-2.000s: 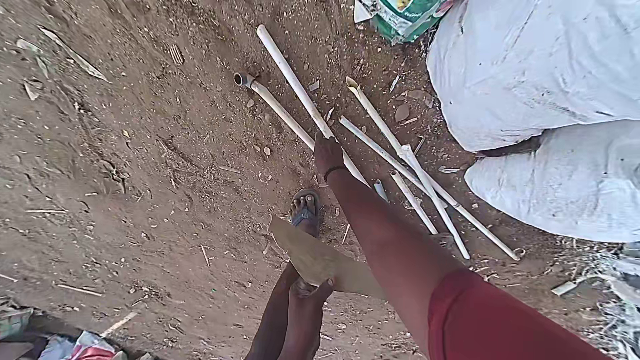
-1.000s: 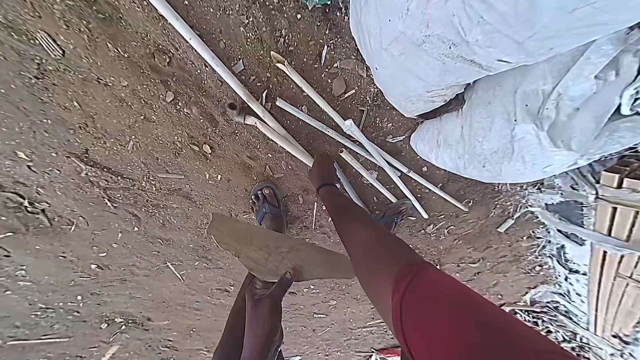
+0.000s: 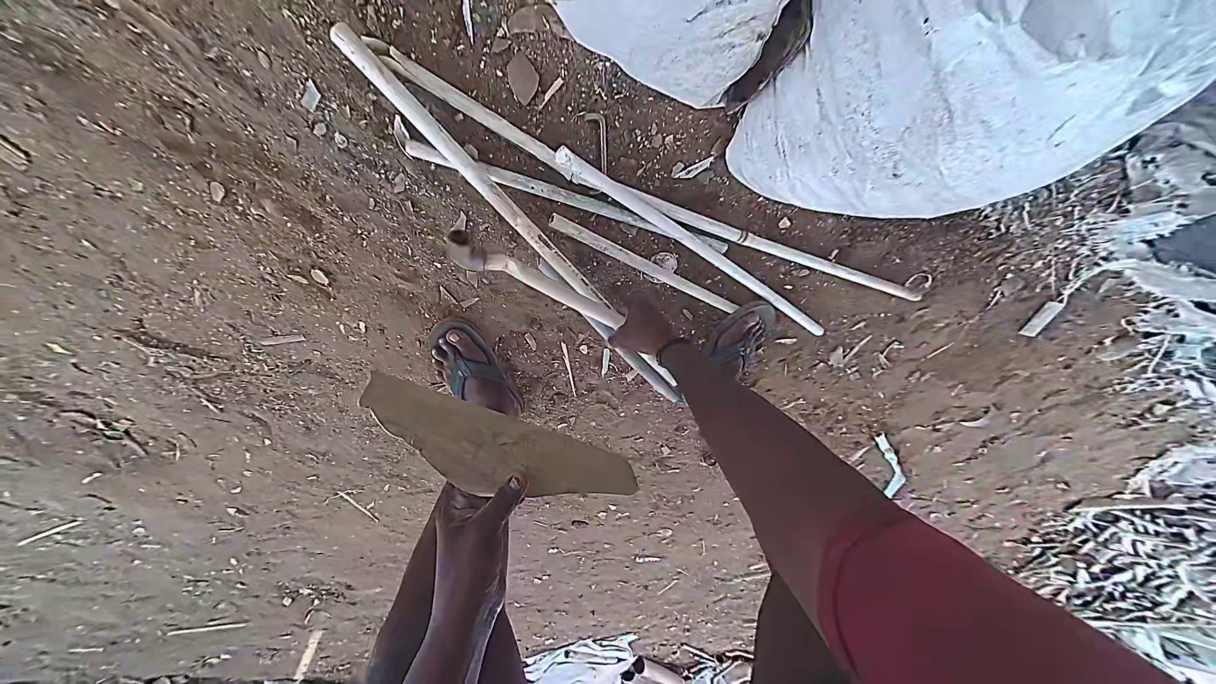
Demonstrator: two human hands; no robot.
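My left hand [image 3: 480, 513] holds a flat, olive-brown piece of sheet material [image 3: 494, 445], its thumb pressed on the near edge. Further forward, my right hand [image 3: 646, 331] grips the near end of a long off-white pipe [image 3: 475, 176]; its fingertips are partly hidden. Touching that hand is a shorter pipe with an elbow fitting [image 3: 537, 278], but whether it is held too cannot be told. Several other thin pale pipes, one of them jointed [image 3: 665, 220], lie crossed on the soil, partly under the long pipe.
Big white sacks [image 3: 883, 123] stand at the upper right. Pale shredded scraps [image 3: 1121, 560] lie in a heap at the lower right. My sandalled feet, the left one [image 3: 475, 366] and the right one [image 3: 741, 337], are on bare soil strewn with chips. White scraps [image 3: 584, 660] lie at the bottom edge.
The far end of the long pipe has swung across, and it now lies over the other pipes, where earlier it was left of them. The sheet piece stays in my left hand. The view has shifted.
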